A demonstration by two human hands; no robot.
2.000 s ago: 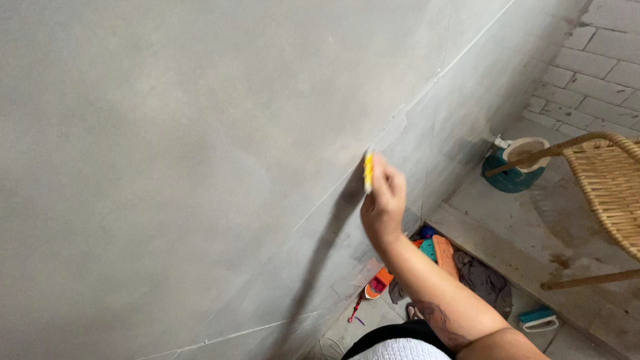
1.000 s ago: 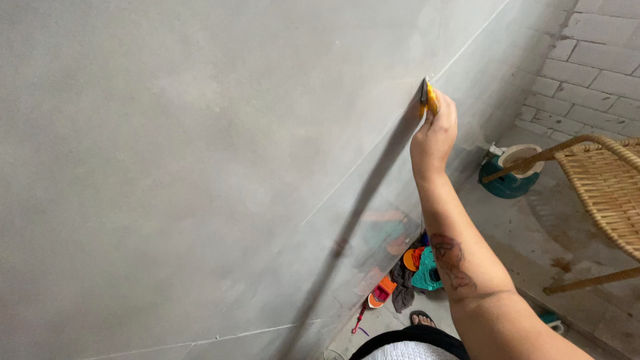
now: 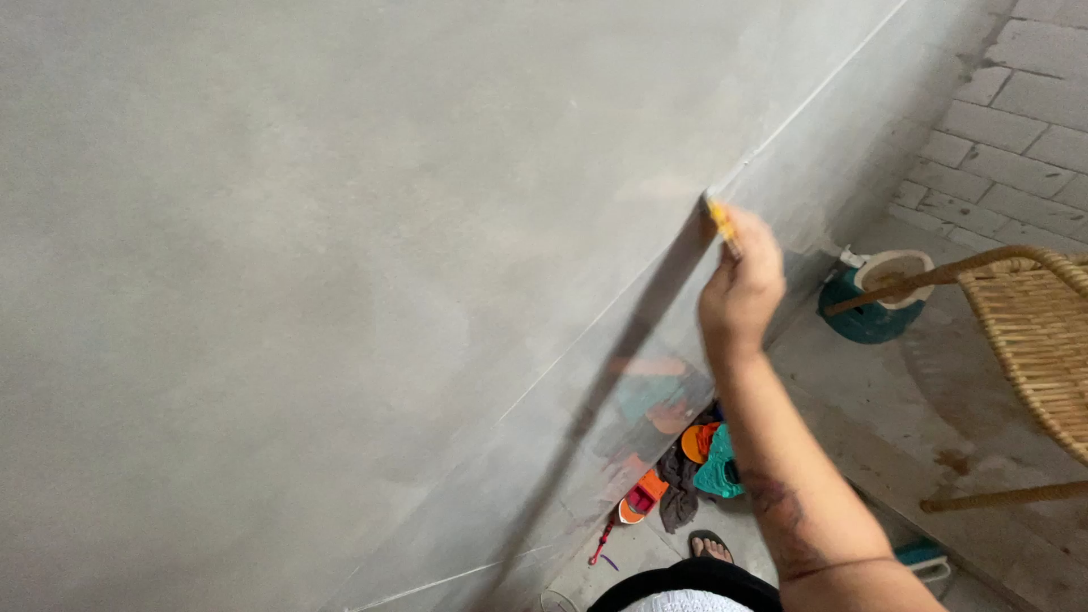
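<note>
My right hand (image 3: pixel 744 280), slightly blurred, grips a small yellow-handled tool (image 3: pixel 723 224), perhaps a scraper or putty knife. Its dark tip is at a pale joint line (image 3: pixel 595 321) that runs diagonally across a smooth grey wall (image 3: pixel 323 255). A long shadow of the hand and arm falls on the wall, down and to the left. The tattooed forearm reaches up from the bottom right. My left hand is outside the view.
At the wall's foot lie an orange toy boat (image 3: pixel 643 496), a dark cloth (image 3: pixel 677 491) and a teal object (image 3: pixel 721 466). To the right are a teal and white container (image 3: pixel 874 314), a wicker chair (image 3: pixel 1033 340) and a block wall (image 3: pixel 1020 127). A sandalled foot (image 3: pixel 711 546) shows below.
From two seconds ago to one second ago, my right hand moved up and right along the joint line with the tool. Now it is somewhat lower along that line, the tool still held.
</note>
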